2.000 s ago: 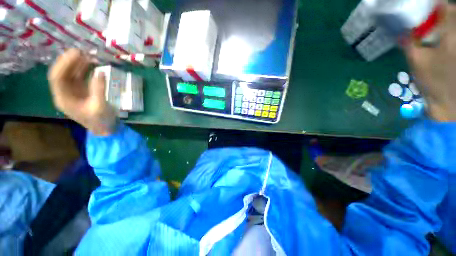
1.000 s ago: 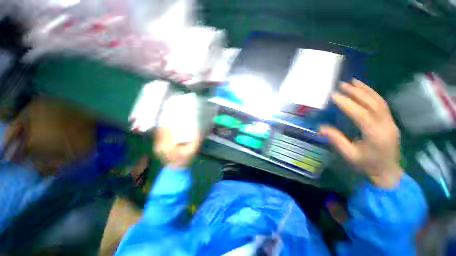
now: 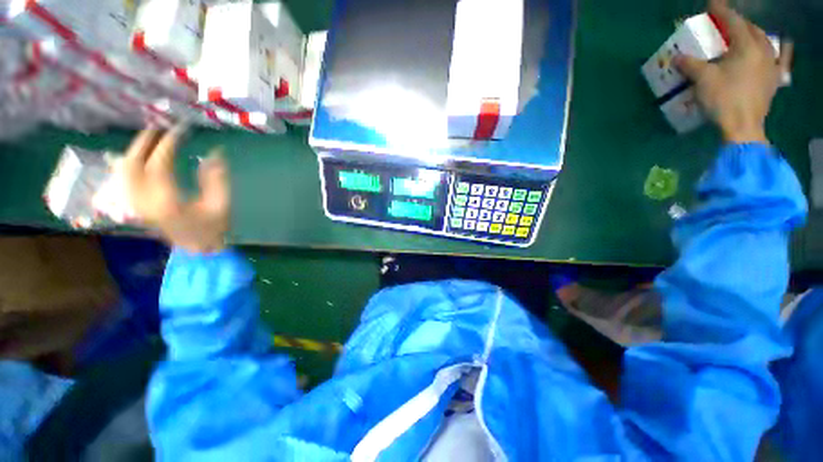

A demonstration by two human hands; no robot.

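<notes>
A white carton with a red band [image 3: 487,68] lies on the right half of the scale pan [image 3: 388,81]; the green displays are lit. My right hand [image 3: 735,77] is at the upper right, its fingers around a white carton with a red end [image 3: 690,50]. My left hand [image 3: 180,194] is at the left, fingers apart and slightly blurred, beside small white cartons [image 3: 77,185] near the bench's front edge. The hand partly overlaps them; no carton shows between its fingers.
Rows of white cartons with red stripes [image 3: 239,59] stand left of the scale. A green crumpled piece [image 3: 661,182] lies right of it, near a small white slip [image 3: 677,211]. Another person's blue sleeve [image 3: 32,401] shows at the lower left.
The carton that my left hand held beside the scale is no longer in it; that hand has moved left. My right hand has moved from beside the pan to the upper-right carton.
</notes>
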